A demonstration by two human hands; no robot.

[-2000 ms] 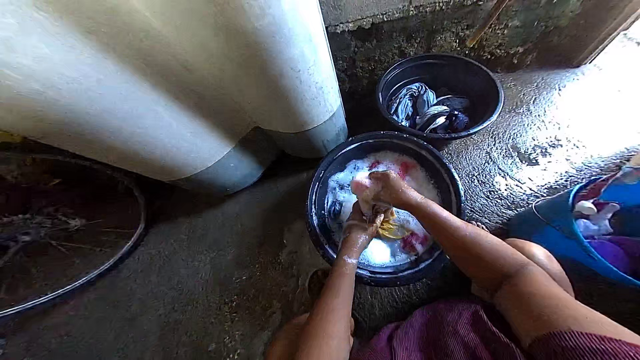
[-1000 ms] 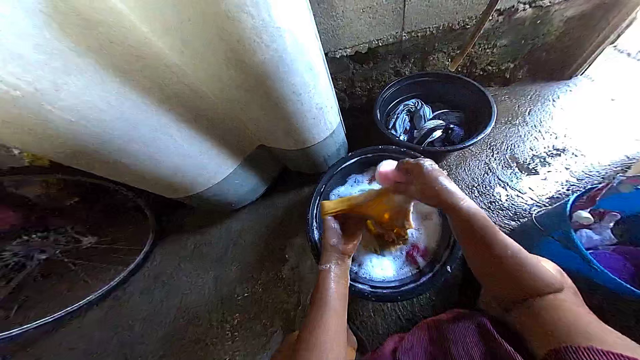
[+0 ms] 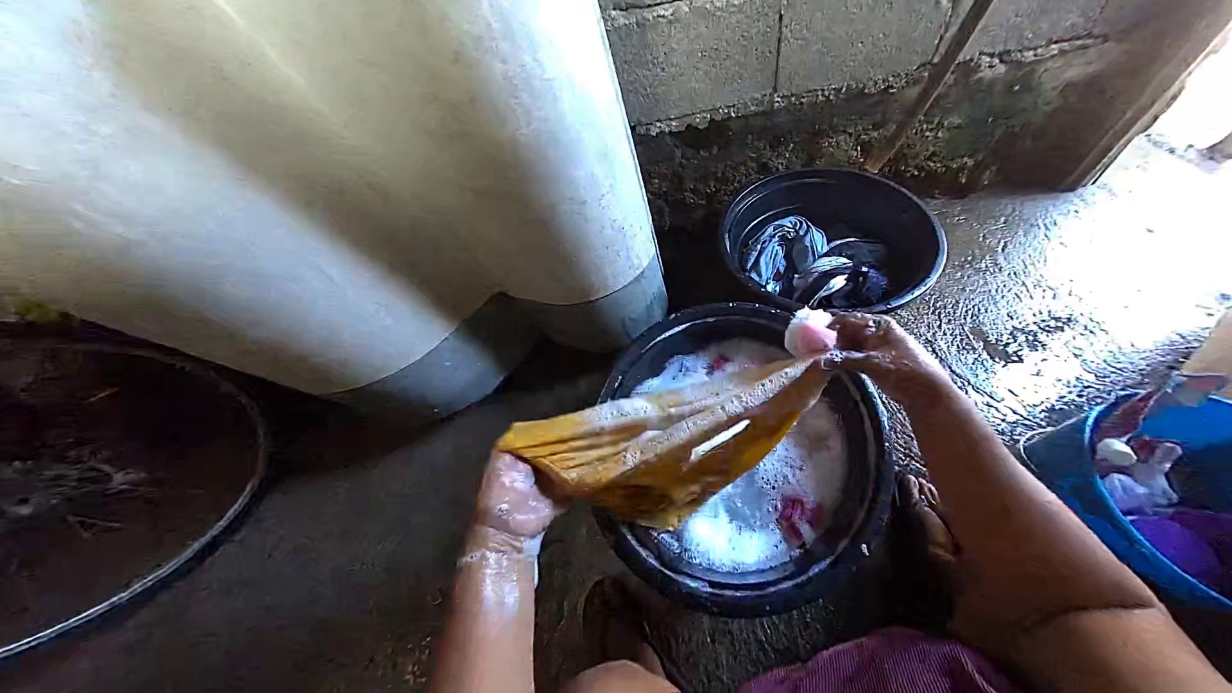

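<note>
A wet, soapy yellow-brown cloth (image 3: 664, 443) is stretched between my two hands above a round black plastic basin (image 3: 746, 602). My left hand (image 3: 515, 496) grips its left end, past the basin's left rim. At the upper right, my right hand (image 3: 881, 351) holds the other end, and a white and pink lump (image 3: 810, 333), with foam on it, sits at its fingertips; what the lump is I cannot tell. Suds (image 3: 736, 529) and a red and white piece of cloth (image 3: 797, 520) float in the basin under the stretched cloth.
Behind stands a second black basin (image 3: 929, 279) with dark and grey clothes (image 3: 794, 255). A blue bucket (image 3: 1078, 481) holding laundry is at the right. A bicycle wheel (image 3: 255, 462) lies left, a large pale curved surface (image 3: 414, 192) stands behind, and a block wall (image 3: 693, 67) rises beyond.
The yellow cloth, bunched between my hands a second ago, is now stretched out. My left hand has moved left, beyond the basin's rim, and my hands are farther apart.
</note>
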